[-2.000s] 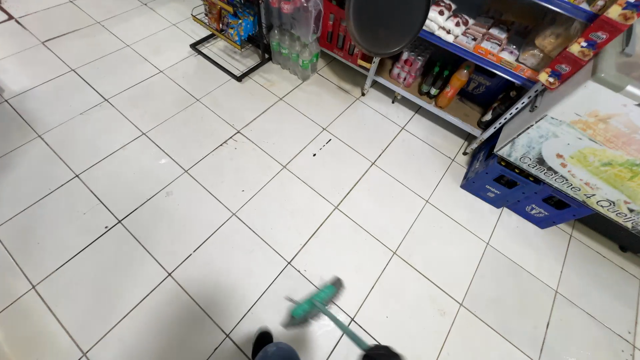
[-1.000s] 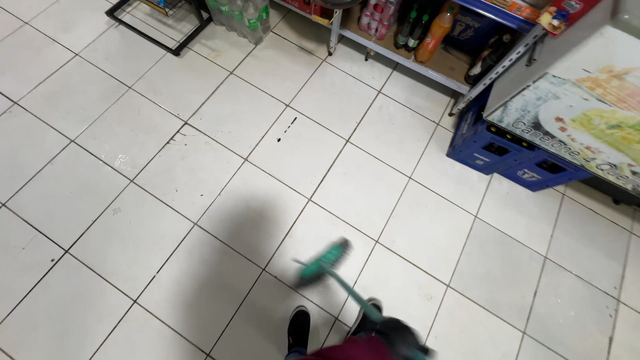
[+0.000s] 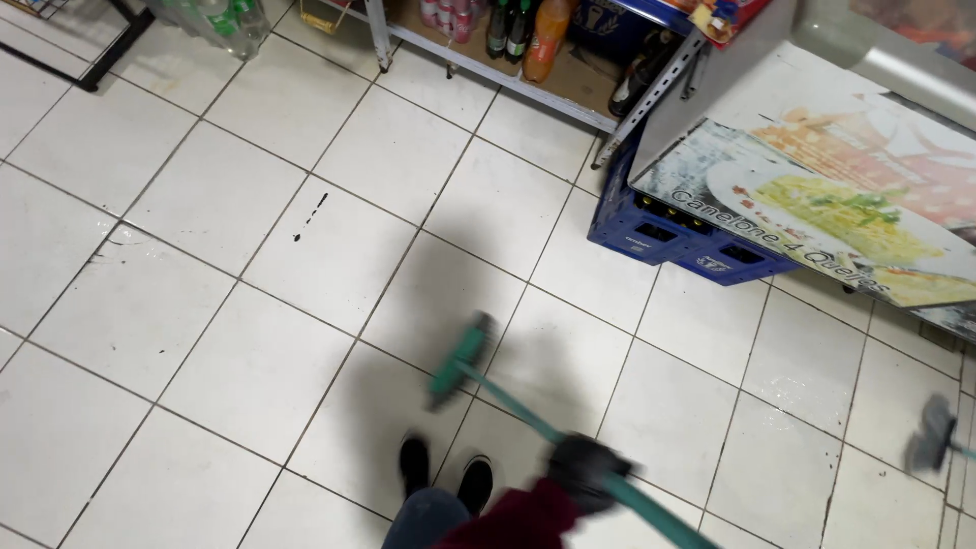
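Observation:
My left hand (image 3: pixel 587 469), in a black glove and maroon sleeve, is closed round the green handle of a broom, low in the centre right. The handle runs from the lower right up to the left. Its green broom head (image 3: pixel 459 362), blurred, is over the white floor tiles just ahead of my black shoes (image 3: pixel 476 484). The bristles are dark. My right hand is out of view; the upper end of the handle leaves the frame at the bottom. Small dark marks (image 3: pixel 311 217) lie on the tiles left of centre.
Blue crates (image 3: pixel 659 240) stand beside a freezer cabinet (image 3: pixel 808 206) with food pictures. A metal shelf (image 3: pixel 503 76) holds bottles. A black metal stand (image 3: pixel 114 57) and wrapped bottles (image 3: pixel 217 27) are upper left. A blurred dark grey head (image 3: pixel 932 435) on a greenish handle shows far right.
The view has shifted, with the shelf foot and bottles nearer the top edge than two seconds ago. More of my maroon sleeve and gloved hand shows, still on the broom handle.

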